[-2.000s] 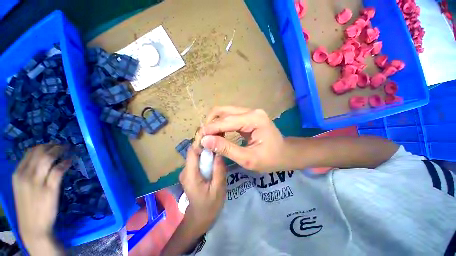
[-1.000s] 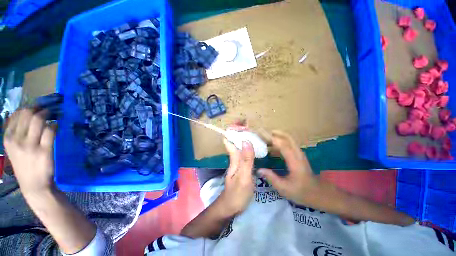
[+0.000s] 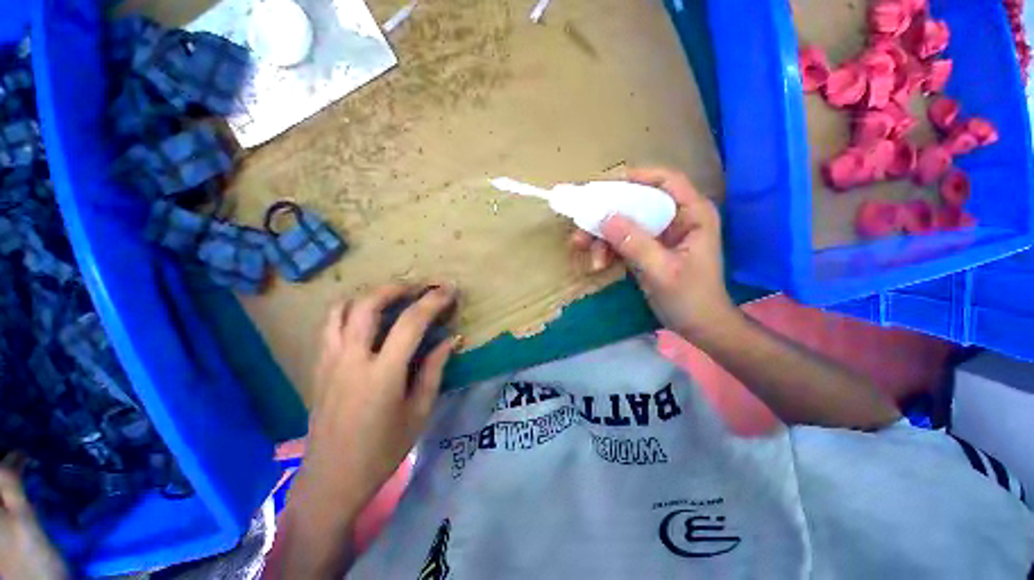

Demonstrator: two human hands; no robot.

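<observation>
My right hand (image 3: 675, 255) holds the white glue bottle (image 3: 618, 207) above the cardboard mat (image 3: 510, 102). Its pale nozzle points left. My left hand (image 3: 386, 357) is at the mat's near edge with its fingers closed over a dark plaid piece (image 3: 399, 313), mostly hidden by the fingers. Another plaid piece with a dark loop (image 3: 304, 246) lies on the mat to the left, beside a pile of plaid pieces (image 3: 187, 159).
A white card (image 3: 329, 85) with a round pale mark lies by the pile. The left blue bin (image 3: 125, 272) holds plaid pieces. The right blue bin (image 3: 771, 147) holds red-pink pieces (image 3: 896, 108). Another person's hand (image 3: 25, 532) shows at the lower left edge.
The bottle has passed from my left hand to my right hand. My left hand has moved onto a plaid piece. The other person's hand has dropped to the picture's lower left edge.
</observation>
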